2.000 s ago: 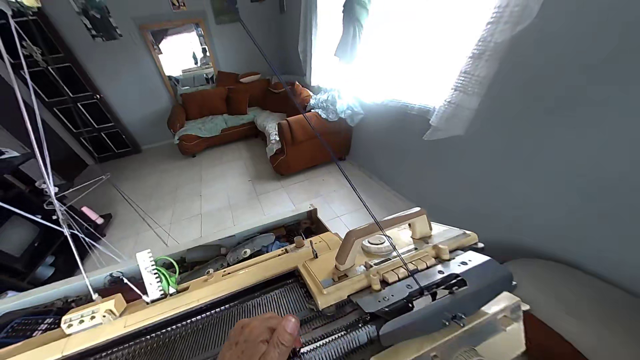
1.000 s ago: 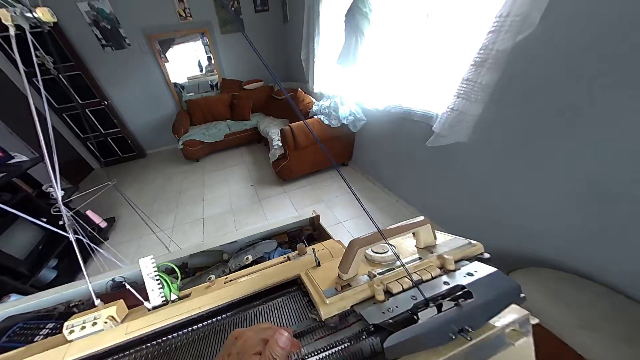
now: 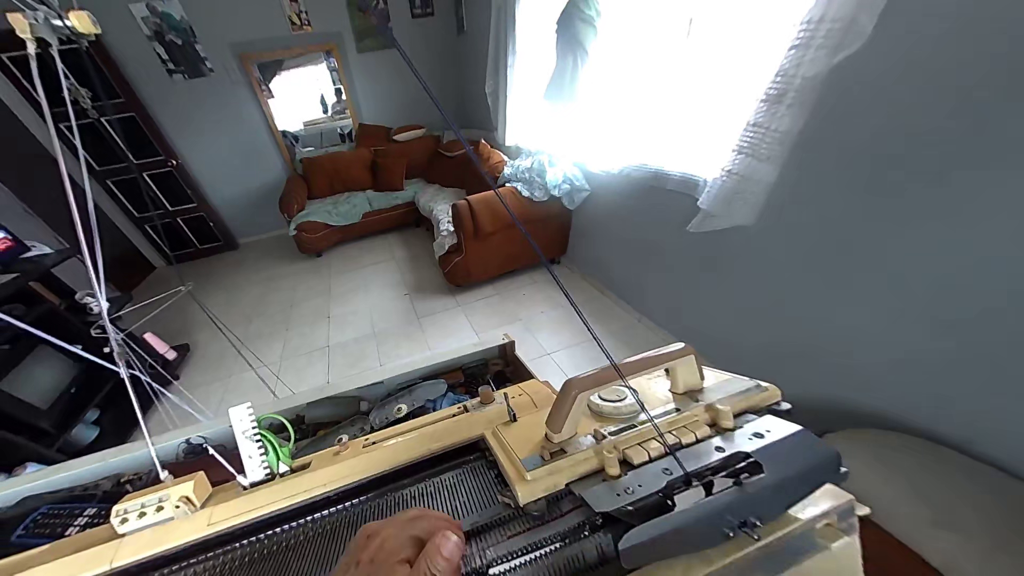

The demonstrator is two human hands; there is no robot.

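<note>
One bare hand, which looks like my left hand, lies over the needle bed of a knitting machine at the bottom centre. Its fingers are curled and the thumb points right; whether anything is in them is hidden. To its right sits the cream knitting-machine carriage with a brown handle, a round dial and several buttons. A grey metal sinker plate is joined to its front. Dark yarn runs from the top of the view down into the plate's opening. My right hand is out of view.
Behind the bed, a long wooden tray holds tools, green cord and a white comb-like piece. White yarns hang at left near a small cream box. A brown sofa stands beyond; a grey rounded surface is at right.
The hand stays over the needle bed, now with its thumb turned more to the right. The carriage has not plainly moved along the bed.
</note>
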